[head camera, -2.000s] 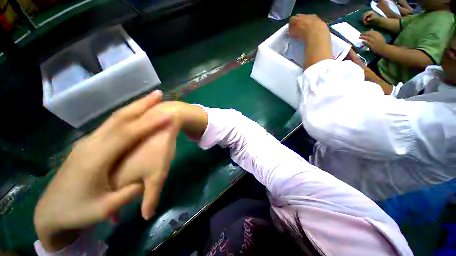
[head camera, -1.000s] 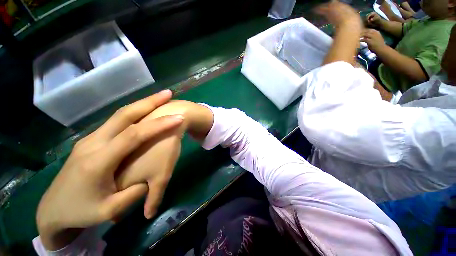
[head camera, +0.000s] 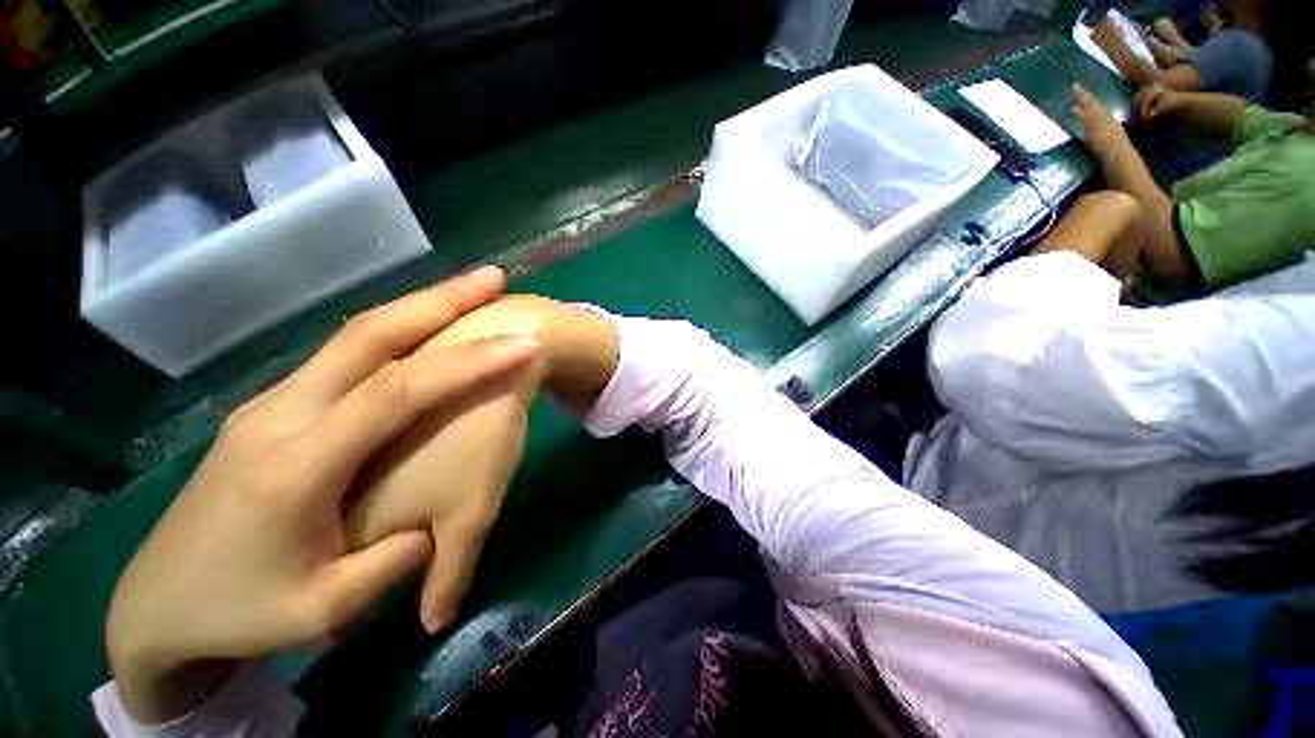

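My left hand (head camera: 267, 505) comes from the lower left and lies over the back of my right hand (head camera: 454, 433). Its fingers are extended and slightly apart, and it holds no object. My right hand's thumb points down, apart from the hand; its fingers are mostly hidden under the left, and no object shows in it. Beyond them, a white foam box (head camera: 274, 281) holds two pale grey-blue wrapped items (head camera: 289, 152) side by side. A second white foam box (head camera: 764, 224), to the right, holds a wrapped item (head camera: 887, 152) in translucent plastic.
The green bench (head camera: 649, 267) runs diagonally, with a metal front edge. A neighbour in a white sleeve (head camera: 1067, 361) sits at right, close to the second box. A person in green (head camera: 1247, 202) sits farther along. A flat white piece (head camera: 1014, 116) and dark cables lie beyond the second box.
The neighbour's hand has withdrawn from the right foam box, and that arm has moved right, uncovering the box. My hands stay together, nearly still.
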